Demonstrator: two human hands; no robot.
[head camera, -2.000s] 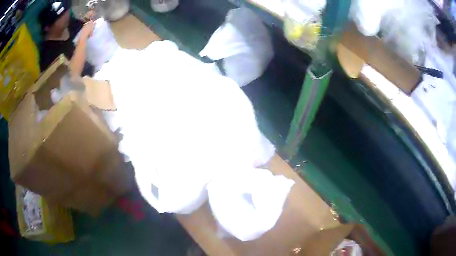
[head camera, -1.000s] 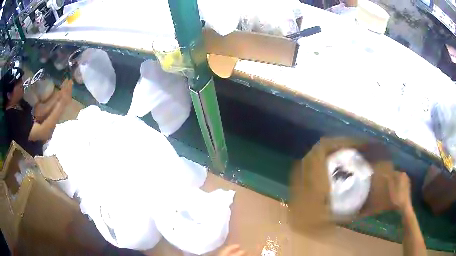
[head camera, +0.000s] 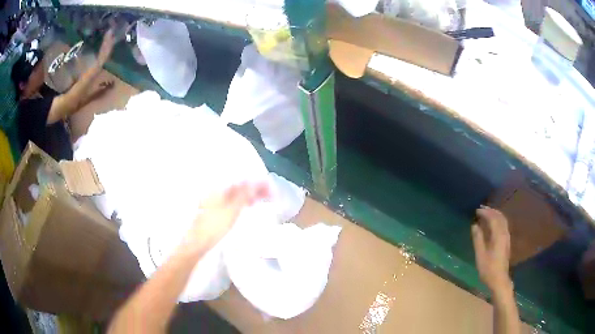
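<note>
A bright white heap of wrapped products lies left of centre, overexposed. One wrapped product sits at its near right end on the brown cardboard sheet. My left hand is blurred over the heap's near side, fingers stretched out, with nothing visibly held; contact with the heap cannot be told. My right hand is at the right, fingers slightly curved and empty, beside a brown small carton on the dark lower shelf. The carton's contents cannot be seen.
A green post stands behind the heap, with white bags near it. The white upper shelf holds a shallow cardboard tray. A large carton is at lower left. A coworker reaches out at far left.
The blurred carton with a white bundle inside is no longer seen by my right hand; a brown carton shows on the shelf there. My left hand has moved up over the heap. The view has shifted.
</note>
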